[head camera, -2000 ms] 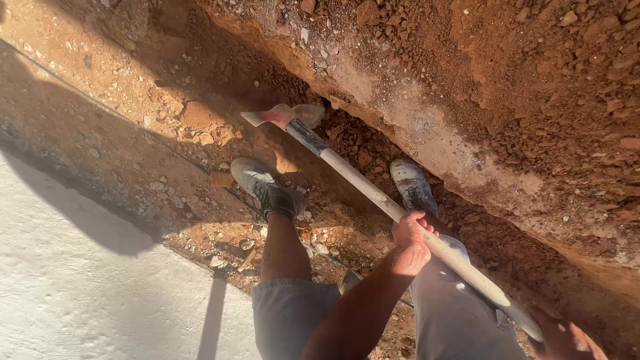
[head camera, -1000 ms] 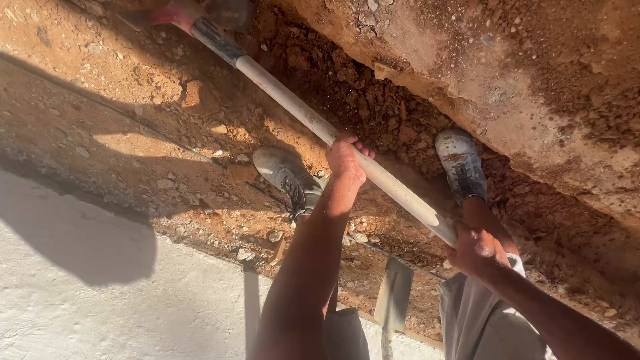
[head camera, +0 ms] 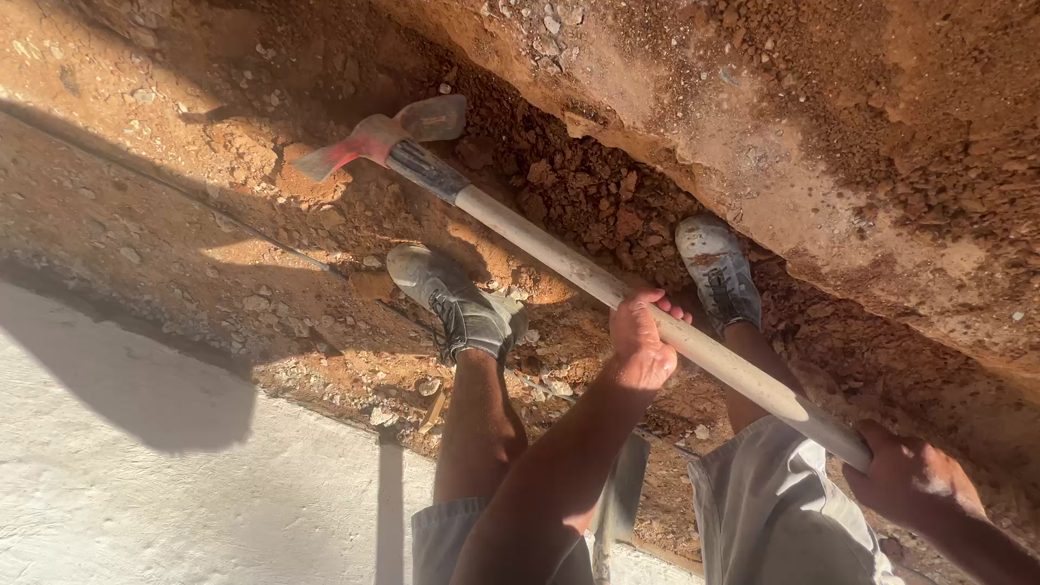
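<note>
A mattock with a long wooden handle (head camera: 561, 256) lies diagonally across the view. Its worn red and grey metal head (head camera: 378, 138) is at the upper left, over the narrow trench, with a dark wrap on the handle just below it. My left hand (head camera: 646, 341) grips the middle of the handle. At the lower right, my right hand (head camera: 914, 471) is closed around the handle's end. The head looks slightly blurred, and whether it touches the soil I cannot tell.
My two dusty shoes (head camera: 459, 301) stand apart on loose red soil. A raised earth bank (head camera: 812, 162) runs along the upper right. A pale concrete surface (head camera: 162, 487) fills the lower left. A thin dark cable (head camera: 187, 195) crosses the ground. A flat-bladed metal tool (head camera: 626, 487) is between my legs.
The mattock's head was at the upper left edge one second ago and is now lower and further right. Both hands have moved down and to the right, still holding the handle.
</note>
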